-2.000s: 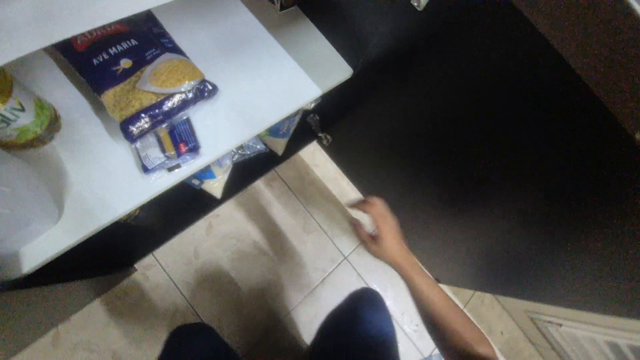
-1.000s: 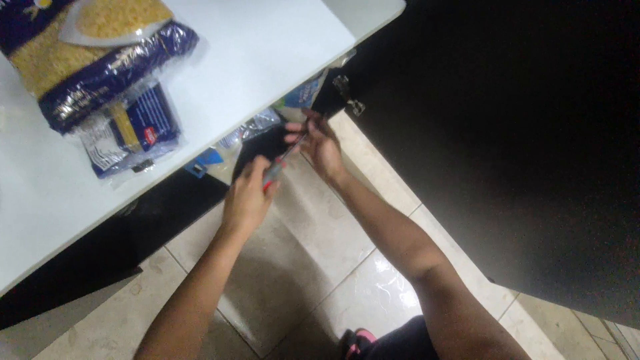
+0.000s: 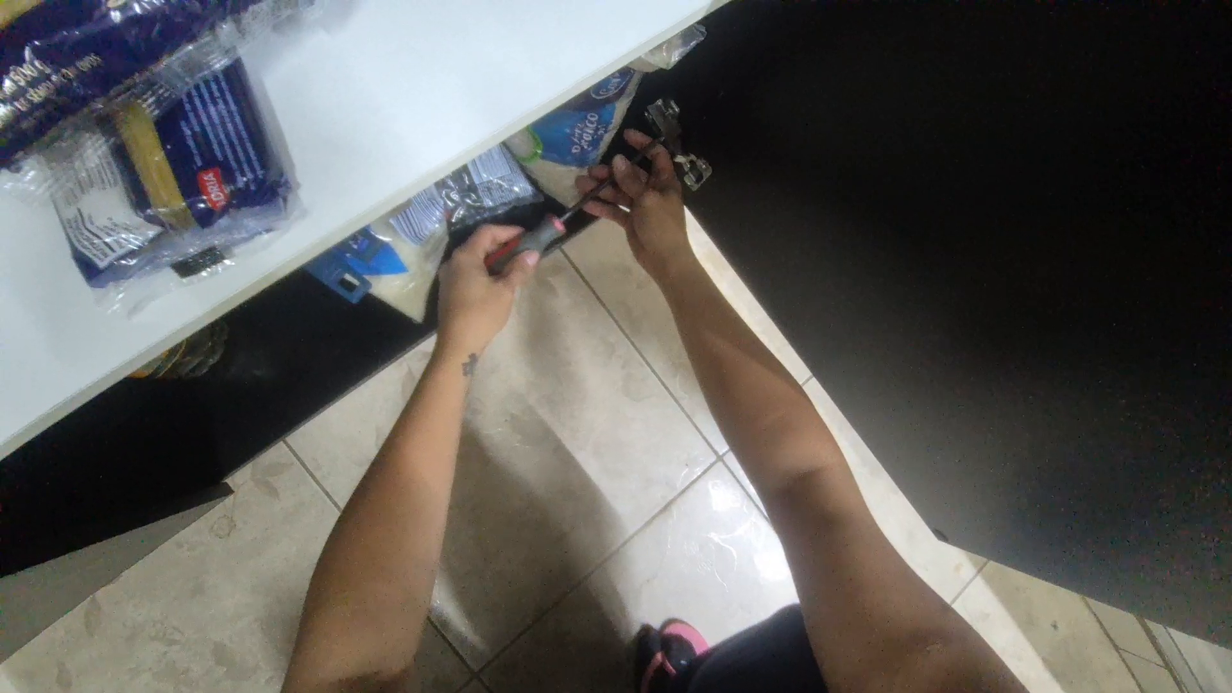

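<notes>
My left hand (image 3: 486, 279) grips the red and grey handle of a screwdriver (image 3: 527, 244), whose thin shaft points up and right. The fingers of my right hand (image 3: 650, 197) are curled around the shaft near its far end. Just beyond those fingers is a metal cabinet hinge (image 3: 680, 144) on the inner side of a dark door (image 3: 943, 289). The screwdriver's tip is by the hinge, partly hidden by my fingers; whether it sits in a screw I cannot tell.
A white shelf (image 3: 385, 87) with blue pasta packages (image 3: 207, 144) spans the upper left. Beneath its edge are a blue and white bag (image 3: 582, 120) and other plastic packages (image 3: 491, 183). Light floor tiles (image 3: 577, 385) lie below, with a pink and black shoe (image 3: 669, 650) at the bottom.
My left hand, out of view two seconds ago, came in holding the screwdriver. My right hand has moved up to the hinge. The view has shifted closer to the shelf.
</notes>
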